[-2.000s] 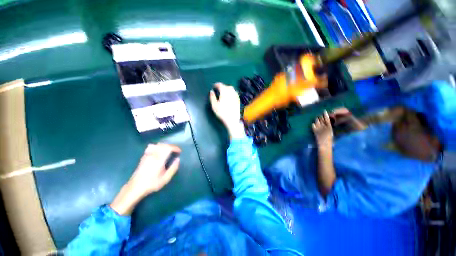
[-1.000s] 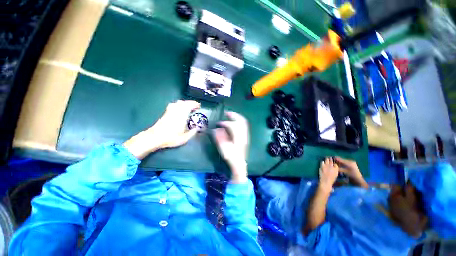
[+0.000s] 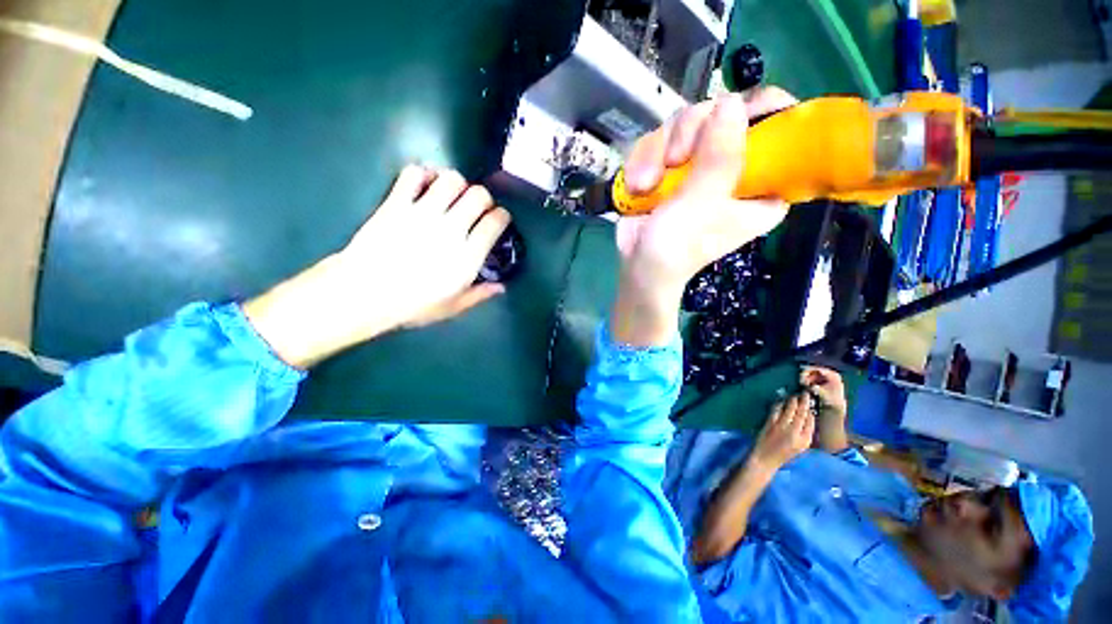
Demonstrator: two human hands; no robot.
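My right hand (image 3: pixel 689 183) grips the orange-yellow electric screwdriver (image 3: pixel 817 152) near its nose. The screwdriver lies nearly level, and its dark tip is at the front pick-up plate of the light grey screw feeder (image 3: pixel 555 149). Whether a screw is on the tip cannot be told. My left hand (image 3: pixel 427 244) is closed over a round black part (image 3: pixel 501 255) on the green mat, left of and nearer than the feeder. The fingers cover much of that part.
A pile of round black parts (image 3: pixel 722 305) lies to the right, beside a black bin (image 3: pixel 841 287) with white pieces. Another round part (image 3: pixel 748 65) lies behind the feeder. A neighbouring worker (image 3: pixel 829 512) sits at right. A black cable crosses the right side. Cardboard (image 3: pixel 43 146) lies far left.
My right hand has moved up and taken hold of the hanging screwdriver, whose tip is now at the feeder. My left hand now covers the round part on the mat. The view has shifted.
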